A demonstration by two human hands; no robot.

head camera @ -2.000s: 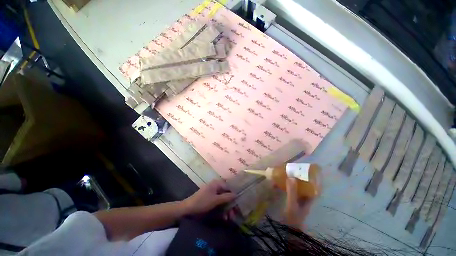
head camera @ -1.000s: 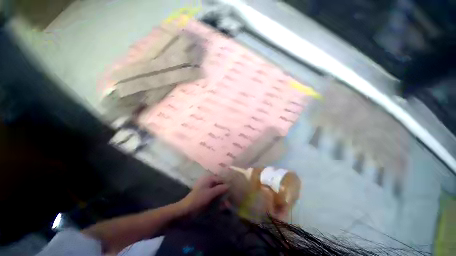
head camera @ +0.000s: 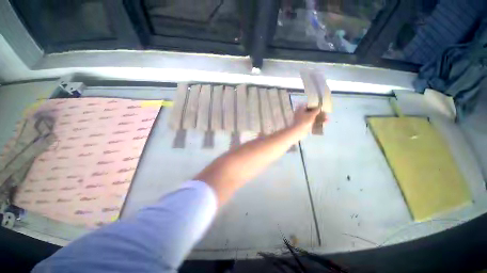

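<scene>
My left hand (head camera: 308, 117) reaches in from the lower left and holds a beige-grey zipper strip (head camera: 316, 89) near its lower end. The strip stands out toward the window, and its darker tail shows below my fingers. I cannot tell whether it touches the table. To its left, several laid-out strips (head camera: 218, 106) lie side by side, with dark tails toward me; my forearm covers some of the tails. My right hand and the glue bottle are not in view.
The pink printed sheet (head camera: 88, 160) lies on the pale table (head camera: 256, 213) at the left, with faint, blurred strips (head camera: 32, 138) on it. A yellow board (head camera: 427, 165) lies at the right. Dark-framed windows and a white sill (head camera: 213, 63) run behind. Blue fabric (head camera: 454, 69) is at the upper right.
The view has swung right toward the window. My left hand has moved from the pink sheet's near corner to the right of the row with a strip. My right hand and bottle have left view.
</scene>
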